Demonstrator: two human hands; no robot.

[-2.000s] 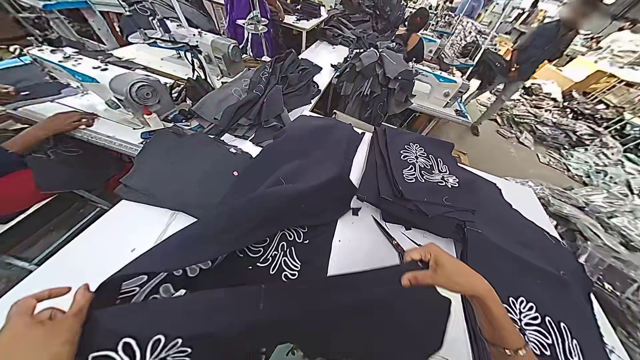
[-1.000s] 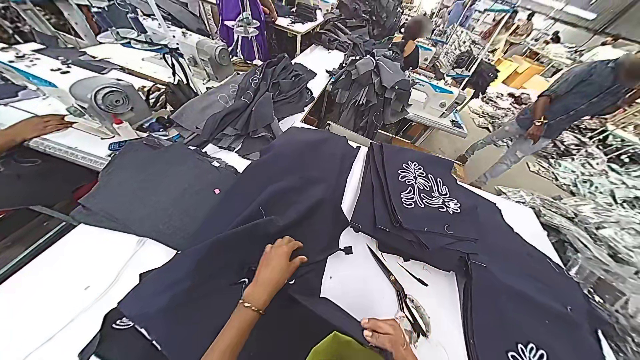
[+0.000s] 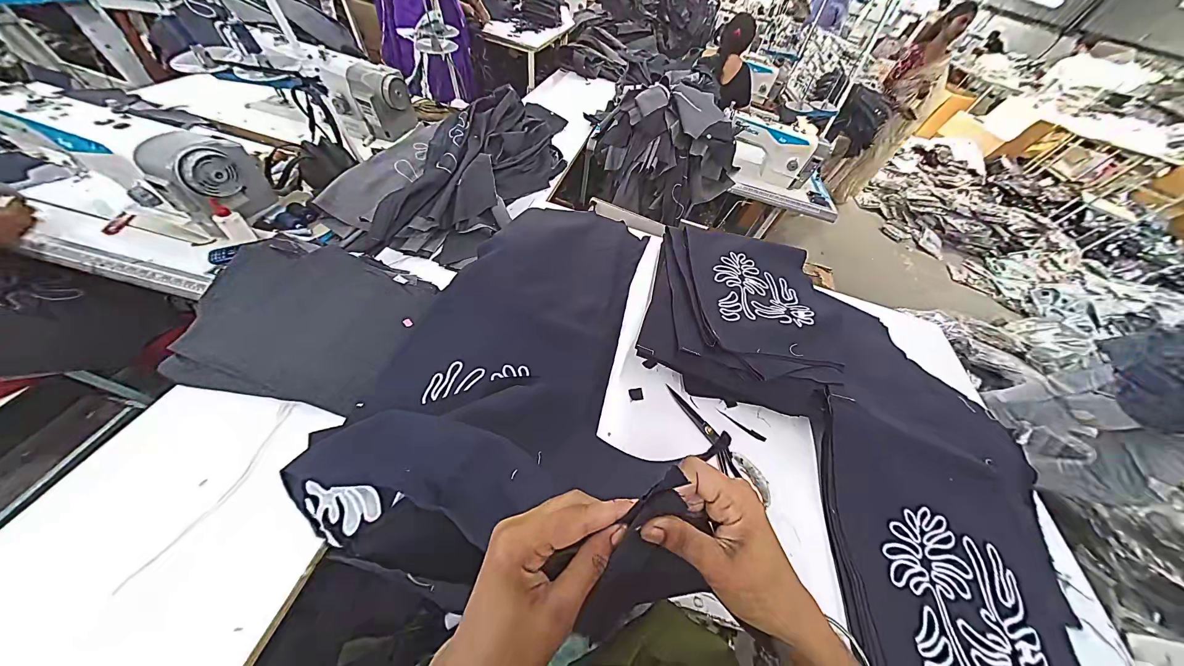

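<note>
Near the front edge of the white table, my left hand [image 3: 555,555] pinches an edge of a dark navy fabric panel [image 3: 555,407]. Close beside it, my right hand [image 3: 731,546] grips the same cloth between thumb and fingers. The panel spreads back across the table, partly folded, with white looped embroidery showing. Scissors [image 3: 698,416] lie just beyond my right hand, their handles partly hidden by it. Folded embroidered navy pieces [image 3: 758,314] are stacked behind the scissors, and another embroidered navy stack [image 3: 925,462] runs along the right side.
Dark grey panels [image 3: 287,324] lie at the left. A sewing machine [image 3: 194,166] stands on the table beyond, near another person's hand [image 3: 14,220]. Heaped grey pieces [image 3: 472,176] and hanging bundles [image 3: 666,139] are farther back. Cloth piles [image 3: 1091,259] cover the floor at right.
My hands have come together at the cloth's edge, where a second ago they were apart. The panel is now turned so that its embroidery shows. The person walking at the upper right is no longer seen there.
</note>
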